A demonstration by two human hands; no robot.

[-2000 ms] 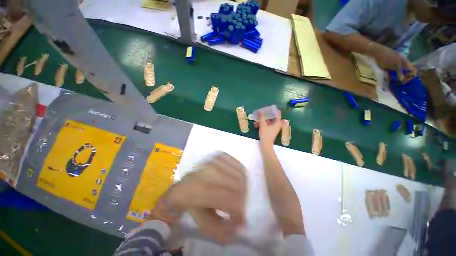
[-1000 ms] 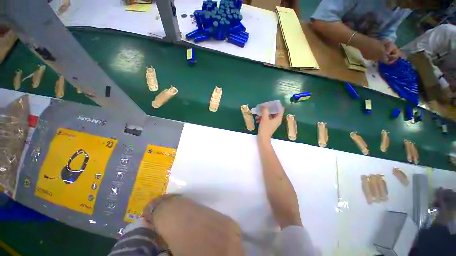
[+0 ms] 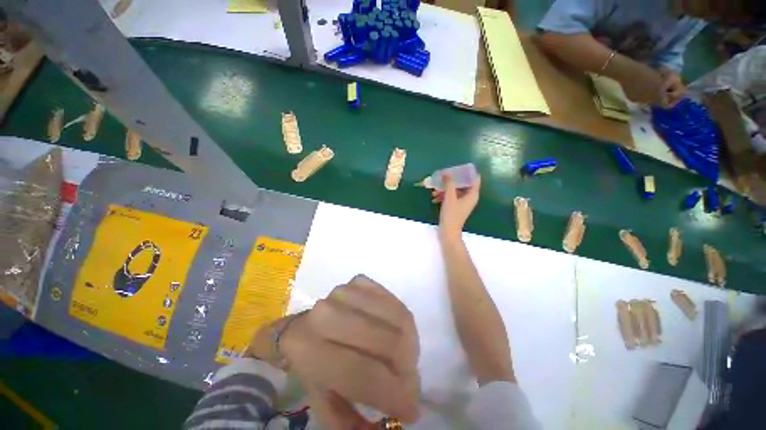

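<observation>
My right hand is shut on a small translucent squeeze bottle over the green belt. The bottle lies sideways, its thin nozzle pointing left. The nearest tan part on its left lies on the belt, apart from the nozzle. Another tan part lies right of my hand. What lies under my hand is hidden. My left hand, raised close to the camera at bottom centre, has curled fingers; its palm is hidden.
More tan parts and blue cylinders lie along the belt. A grey post crosses at left. A tan group and small box are at right. A person's hands are at a blue pile opposite.
Tan parts and cylinders on the belt have shifted right. The tan part that was by the nozzle no longer shows there. My left hand dipped low, then came back up into view.
</observation>
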